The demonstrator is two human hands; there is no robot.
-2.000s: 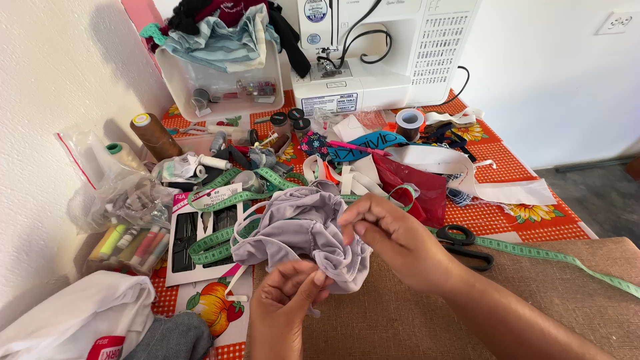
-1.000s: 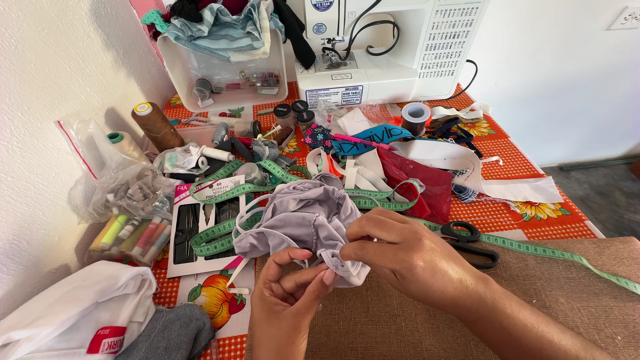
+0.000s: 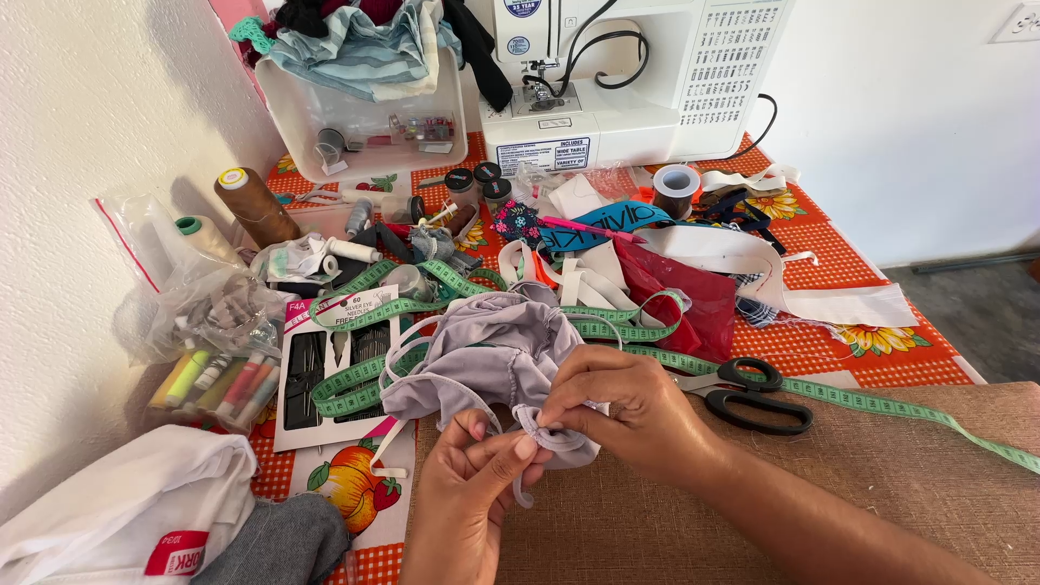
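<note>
A lavender fabric garment (image 3: 496, 349) with thin straps lies bunched in front of me, over part of a green measuring tape (image 3: 357, 386). My left hand (image 3: 487, 471) pinches its near edge between thumb and fingers. Close beside it on the right, my right hand (image 3: 613, 406) grips the same gathered edge with its fingertips. Whether a needle is between the fingers cannot be told. Black-handled scissors (image 3: 751, 390) rest just right of my right hand. Left of the garment is a card of needles (image 3: 305, 390).
A white sewing machine (image 3: 601, 122) stands at the back beside a plastic bin (image 3: 288, 114) of cloth. Thread spools (image 3: 256, 207), a bag of markers (image 3: 215, 386), white elastic (image 3: 845, 305) and red plastic (image 3: 682, 301) surround the work. White cloth (image 3: 130, 504) lies at the near left, brown fabric (image 3: 812, 504) at the near right.
My fingers have shifted along the garment's near edge, and both hands now meet closely at it. The garment's folds have changed shape.
</note>
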